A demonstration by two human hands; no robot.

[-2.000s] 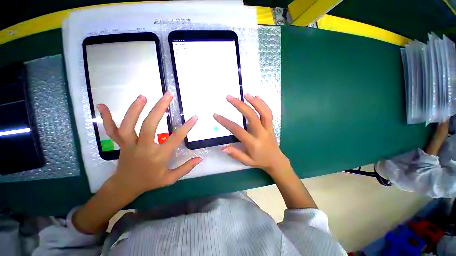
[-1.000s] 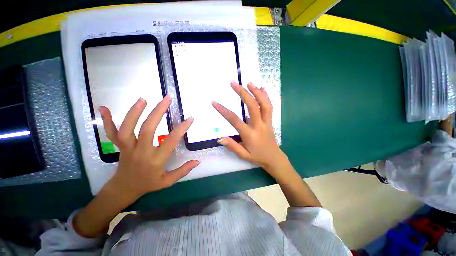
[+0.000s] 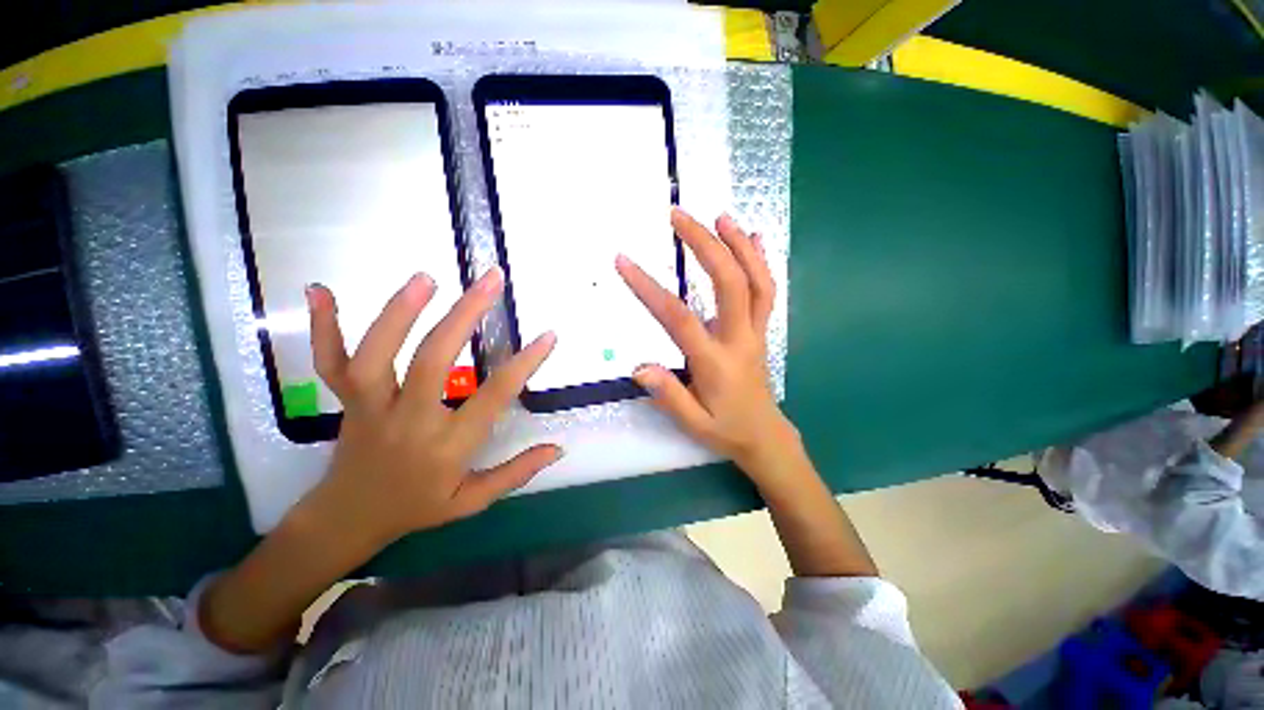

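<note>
Two black-bordered tablets lie side by side on white paper over bubble wrap. The left tablet [image 3: 347, 187] shows a pale grey screen with a green square bottom left and a red square bottom right. The right tablet [image 3: 582, 180] shows a white screen with small text at top left and a small green dot low down. My left hand [image 3: 409, 423] is spread over the lower left tablet, its fingers apart, holding nothing. My right hand [image 3: 721, 361] is over the lower right part of the right tablet, its fingers apart, holding nothing. Fingertip contact cannot be told.
Dark tablets [image 3: 49, 333] lie on bubble wrap [image 3: 146, 319] at the left. Upright translucent sleeves [image 3: 1192, 229] stand at the far right on the green bench top [image 3: 943, 278]. A yellow rail [image 3: 1012, 86] runs along the back. Another person's pale sleeve [image 3: 1151, 479] shows at lower right.
My right hand has shifted slightly right, with its index fingertip higher up than at first. My left hand has shifted slightly right. The other person's arm at lower right has moved.
</note>
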